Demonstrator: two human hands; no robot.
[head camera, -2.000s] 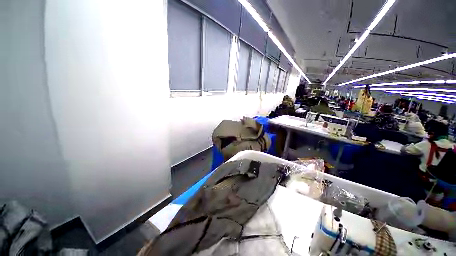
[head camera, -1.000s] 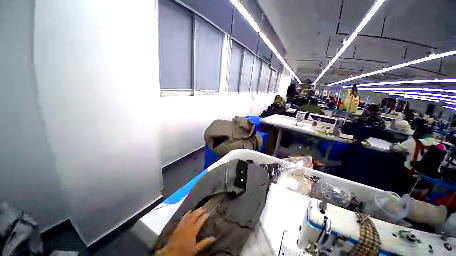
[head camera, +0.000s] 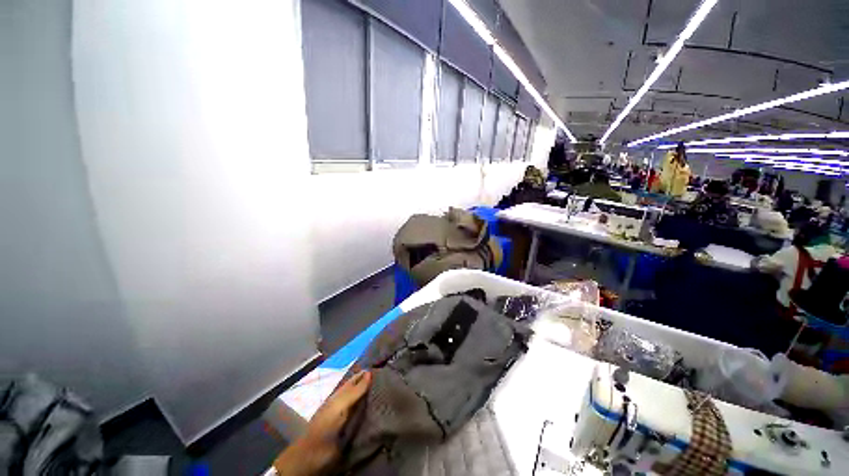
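Observation:
A part-sewn garment (head camera: 437, 363) of grey-brown cloth lies on the white machine table, with smooth dark grey cloth and a black patch on top. A paler, faintly lined part shows at its lower edge. My left hand (head camera: 328, 429) is at the garment's left edge, fingers against the cloth and partly hidden by it. My right hand is not in view. The white sewing machine head (head camera: 642, 428) with a blue stripe stands to the right, with a plaid scrap (head camera: 706, 435) draped over it.
A white trough (head camera: 694, 346) behind the machine holds crumpled clear plastic bags (head camera: 638, 353). Brown garments (head camera: 445, 244) fill a blue crate behind the table. Grey cloth (head camera: 51, 423) lies at the lower left by the white wall. People sit at tables further back.
My left hand came into view, lay spread over the cloth, and is now at its left edge. The garment's top has shifted, showing more smooth dark grey cloth and the black patch.

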